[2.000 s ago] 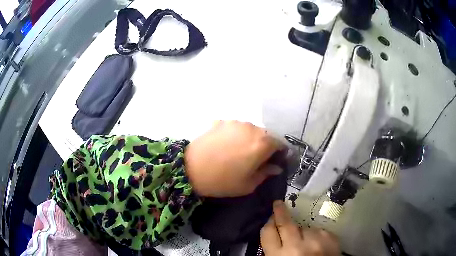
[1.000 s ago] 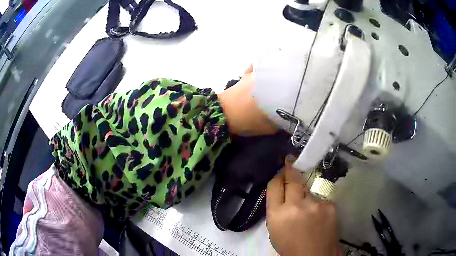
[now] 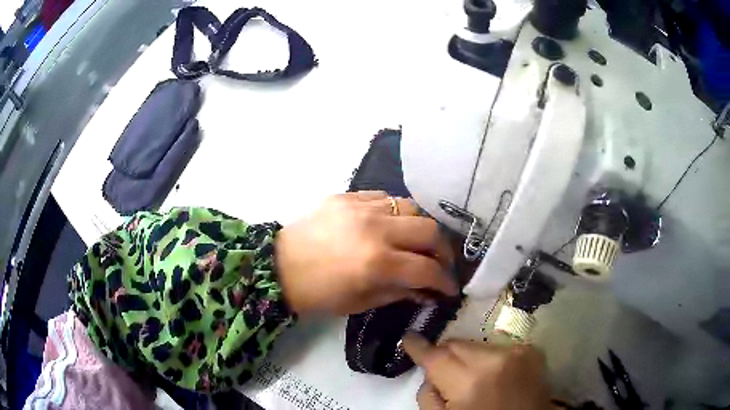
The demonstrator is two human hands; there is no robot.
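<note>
The dark pouch being sewn point(image 3: 378, 164) lies at the machine's needle area, its upper part showing beyond my left hand. Its zippered strip point(image 3: 376, 336) bends into a loop below, with a pale dotted zipper line. My left hand point(image 3: 364, 252), ring on one finger, lies flat over the pouch with fingertips close to the presser foot. My right hand point(image 3: 472, 372) is at the lower edge, its index fingertip touching the strip. The needle is hidden behind the white machine head point(image 3: 532, 176).
Two dark pouch panels point(image 3: 156, 132) lie overlapped at the left. Looped zippered strips point(image 3: 300, 60) lie at the far edge. Black thread snips point(image 3: 620, 380) lie at lower right. Cream tension knobs point(image 3: 596, 254) stick out from the head. A printed ruler scale point(image 3: 300, 392) runs along the near edge.
My left hand has come back from behind the machine head onto the pouch. My right hand has moved down, away from the needle, to the strip. The pouch's upper part now shows beyond my left hand.
</note>
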